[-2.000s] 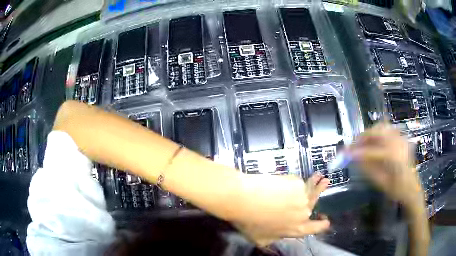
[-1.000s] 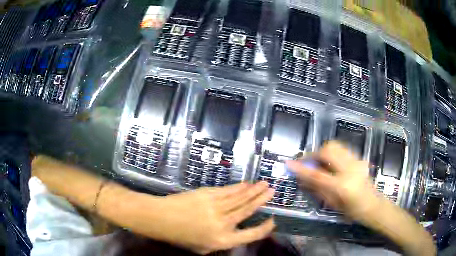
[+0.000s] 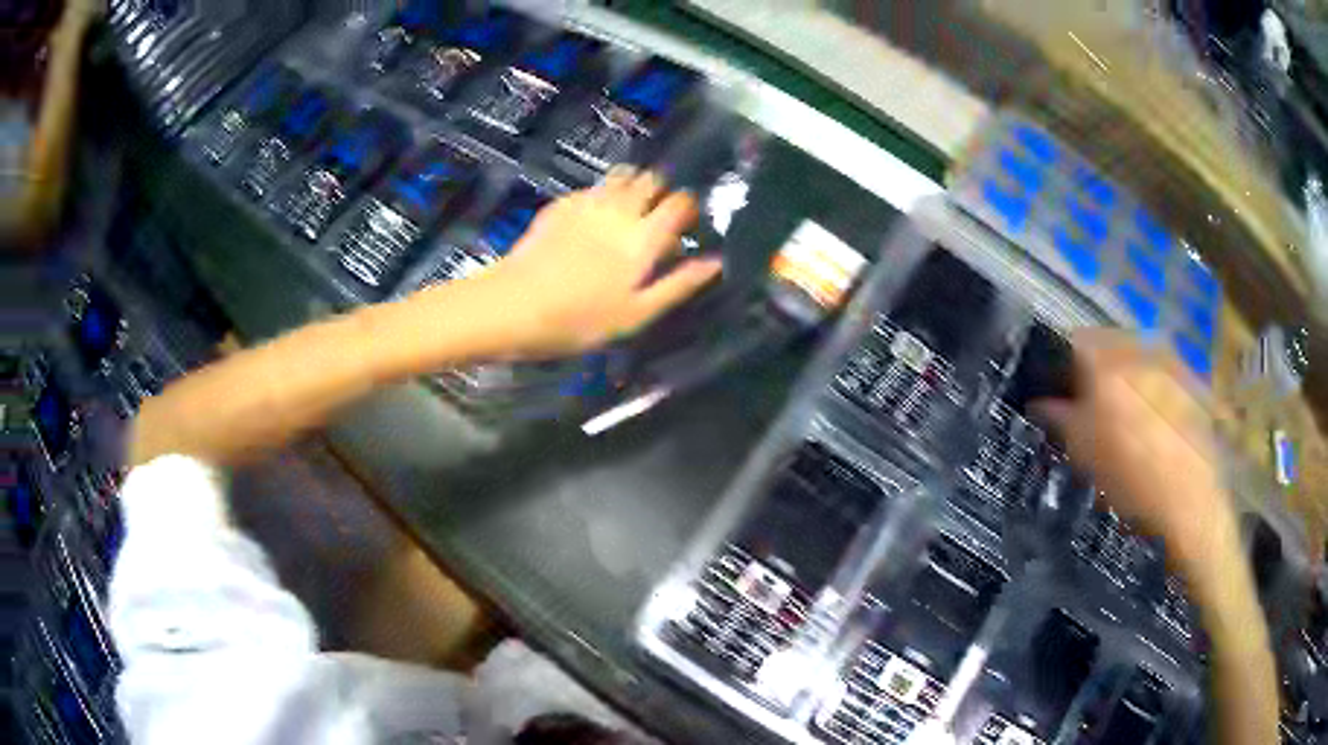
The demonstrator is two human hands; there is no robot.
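My left hand (image 3: 605, 269) is over the right end of a tray of keypad phones with blue-printed screens (image 3: 374, 240); its fingers are slightly apart and nothing shows in them. My right hand (image 3: 1143, 437) is blurred over the far row of a second clear blister tray (image 3: 728, 510), whose phones have dark screens (image 3: 816, 502). A dark patch (image 3: 1043, 364) is at its fingertips; I cannot tell if it is held. A white card with orange print (image 3: 819, 272) lies between the trays.
A film sheet with blue-printed pieces (image 3: 1092, 218) lies beyond the right tray, beside tan cardboard (image 3: 1260, 393) with a small blue-white piece (image 3: 1285, 457). A white strip (image 3: 626, 412) and a small white piece (image 3: 728, 200) lie on the dark green bench (image 3: 583, 510).
The view has swung left, bringing the blue-screened tray, card and film sheet in. My left hand has moved from the dark-screened tray to the blue-screened one. My right hand is now over the far row.
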